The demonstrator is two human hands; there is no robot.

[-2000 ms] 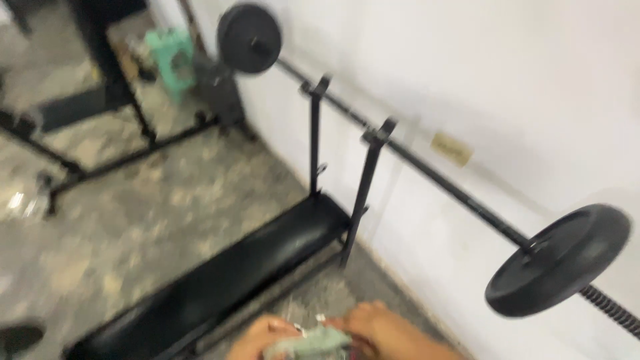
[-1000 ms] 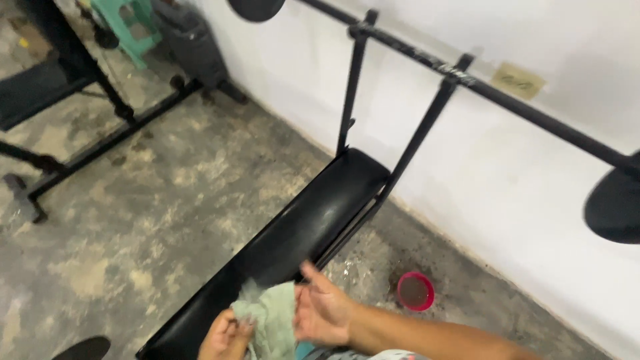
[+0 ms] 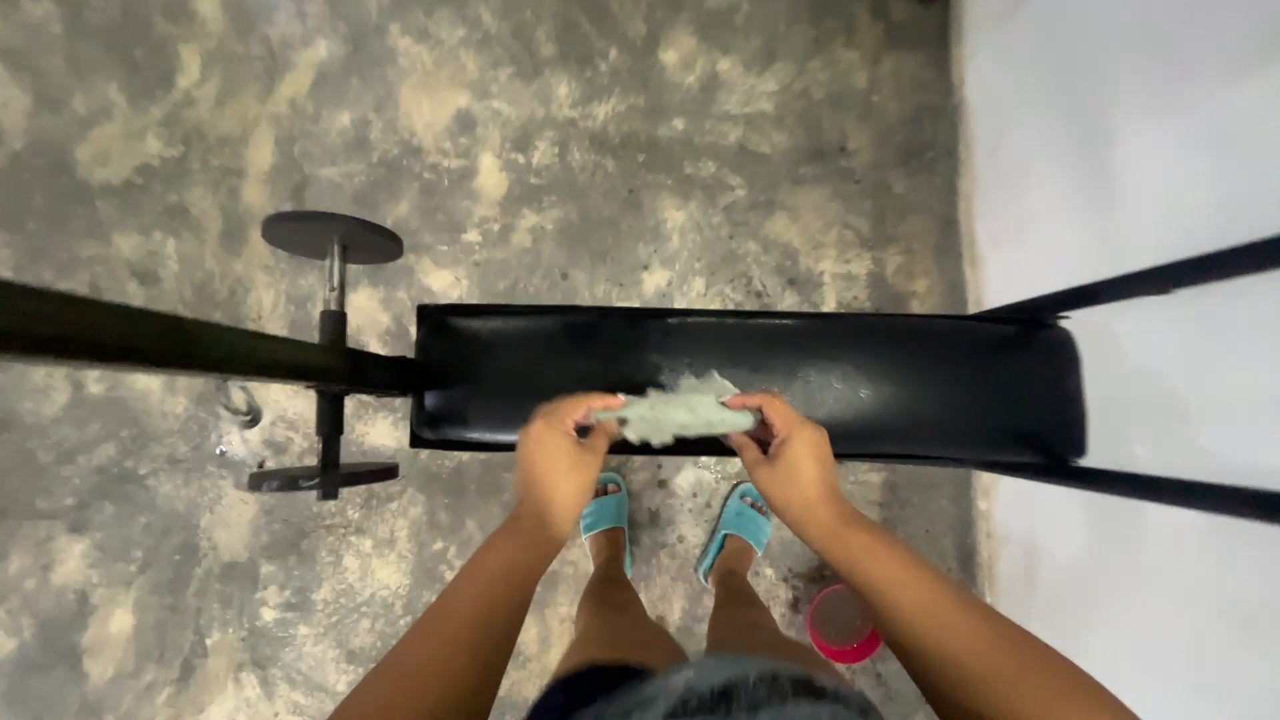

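Observation:
A crumpled pale green cloth (image 3: 680,413) is stretched between my two hands above the middle of a black padded weight bench (image 3: 900,385). My left hand (image 3: 567,455) pinches its left end between thumb and fingers. On the other end, my right hand (image 3: 792,458) has the same kind of pinch grip. Small wet-looking marks show on the bench pad just right of the cloth.
At the bench's left end stands a metal frame with round black discs (image 3: 332,237). Black uprights (image 3: 1150,283) rise at the right, by the white wall (image 3: 1130,130). A pink bowl (image 3: 843,625) sits on the mottled concrete floor (image 3: 500,130), near my feet in teal slippers (image 3: 605,512).
The view has swung down to straight above the bench. My right hand, apart from the cloth's edge with fingers spread one second ago, now grips its right end.

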